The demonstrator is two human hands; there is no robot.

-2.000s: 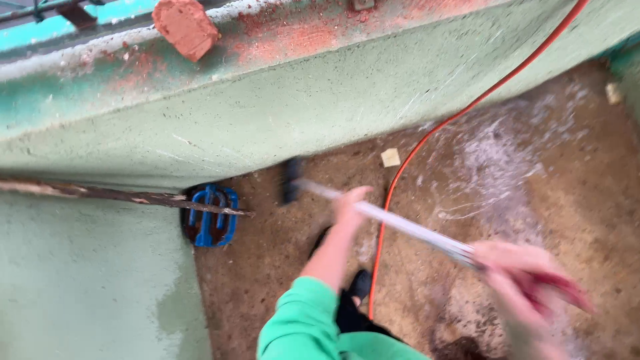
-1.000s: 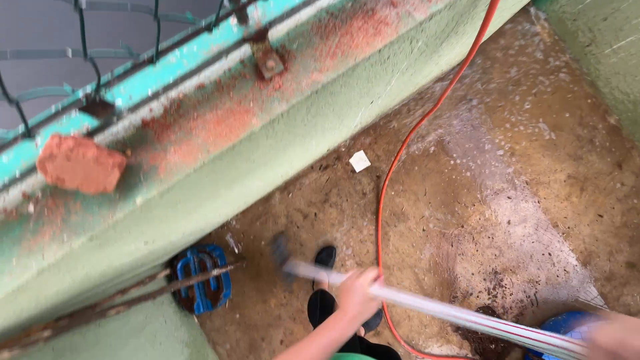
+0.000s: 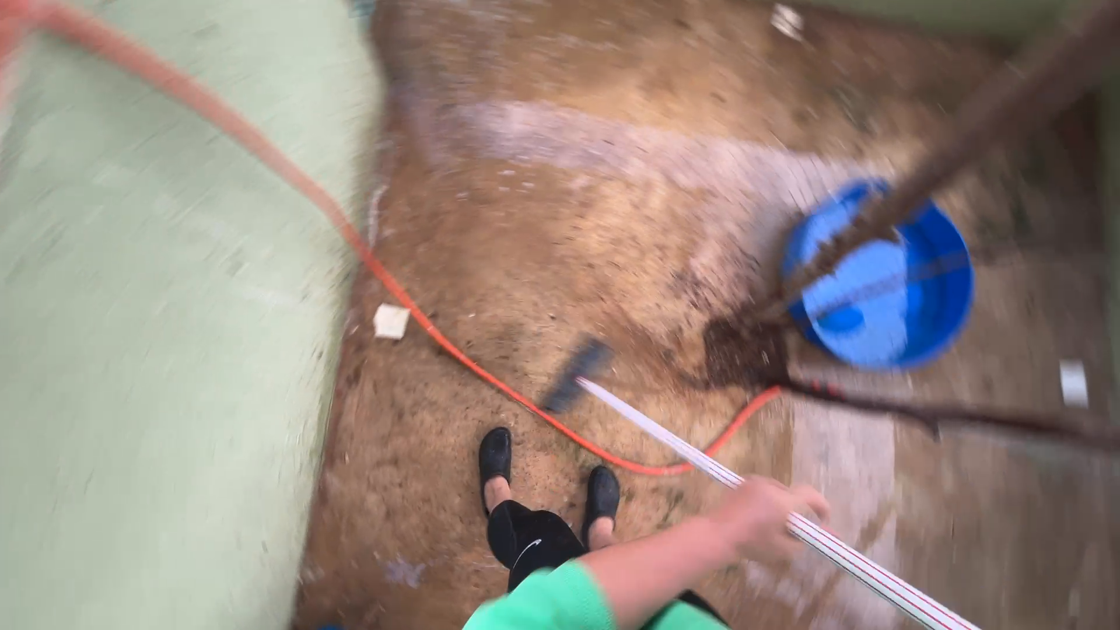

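My left hand (image 3: 770,516), blurred, is wrapped around a white striped pole (image 3: 656,430) that slants from the lower right edge up to the left. The pole ends in a dark brush head (image 3: 577,374), which is on the wet brown floor beside an orange hose (image 3: 464,354), above my feet in the view. My right hand is out of view, as is the far end of the pole. A round blue tub (image 3: 962,289) stands to the right of the brush head, with what looks like water in it. Dark debris (image 3: 744,350) lies at the tub's left side.
A pale green wall (image 3: 175,306) runs along the left. The hose crosses it and curves over the floor. A brown branch (image 3: 945,157) passes in front of the tub, and another (image 3: 945,416) extends right. A pale square piece (image 3: 391,321) lies near the wall's foot.
The view has swung so that the tub shows fully. My right hand, earlier on the pole's far end, has left the view. The ledge with the red brick piece is no longer seen.
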